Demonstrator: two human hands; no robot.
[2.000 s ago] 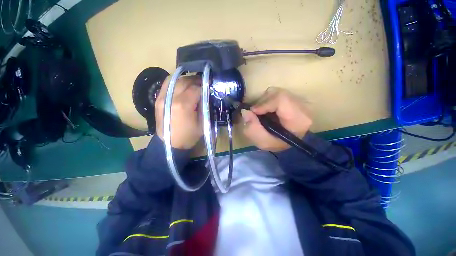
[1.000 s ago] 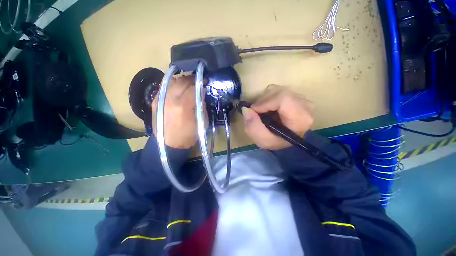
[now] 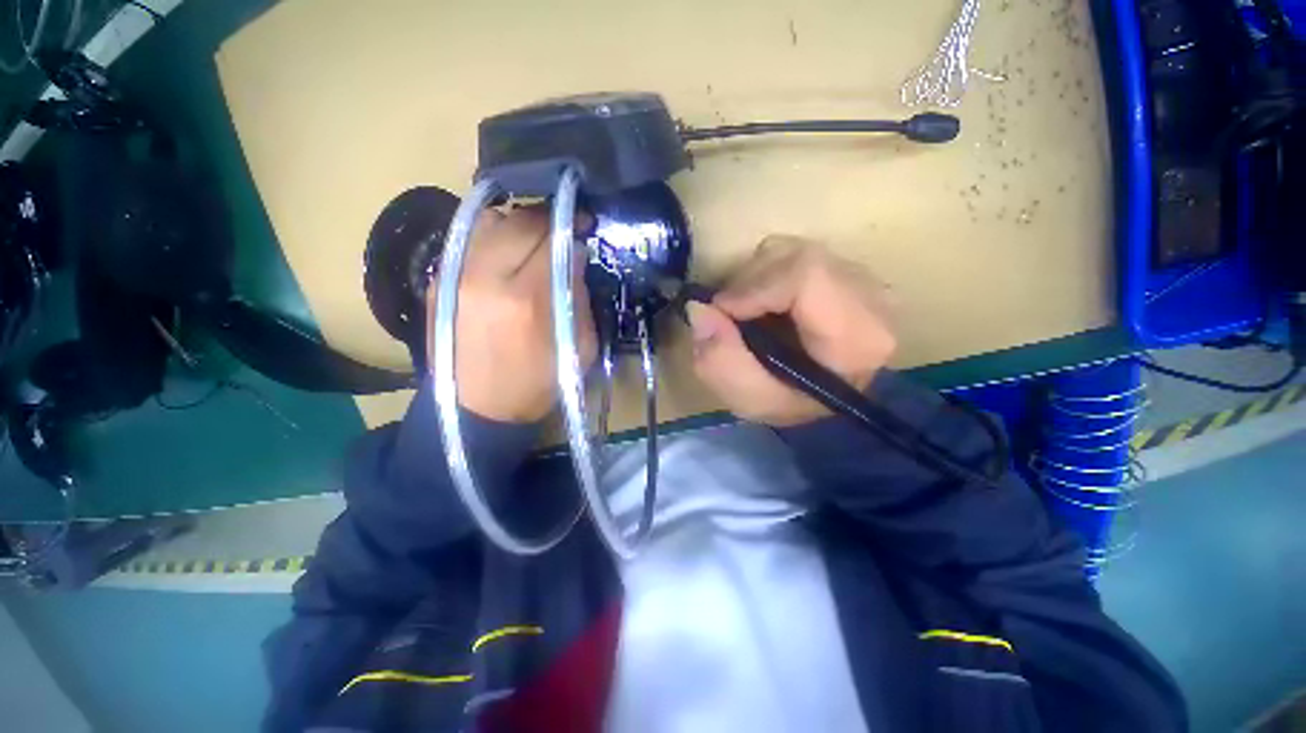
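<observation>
A glossy black ear cup (image 3: 639,236) lies in front of me below a black side housing (image 3: 580,141). A boom microphone (image 3: 816,129) points right from the housing. Two clear-silver headband hoops (image 3: 447,358) arch down towards me. My left hand (image 3: 499,315) is behind the hoops and holds the ear cup's left side; its fingertips are partly hidden. My right hand (image 3: 795,332) holds a black soldering iron (image 3: 816,375) like a pen, its front end at the ear cup's lower right edge. The exact tip contact is too small to tell. A second round black cup (image 3: 405,264) lies left of my left hand.
A tan cardboard sheet (image 3: 358,86) lies on the green bench (image 3: 143,465). A silvery wire bundle (image 3: 947,60) and dark specks lie at its upper right. A blue tray (image 3: 1136,186) holds black parts at right. A blue bin (image 3: 1077,458) with hoops hangs below. Dark headsets (image 3: 143,229) lie at left.
The headset and my left hand have shifted slightly left, and the housing slightly up. My right hand keeps the iron at the ear cup's lower right edge.
</observation>
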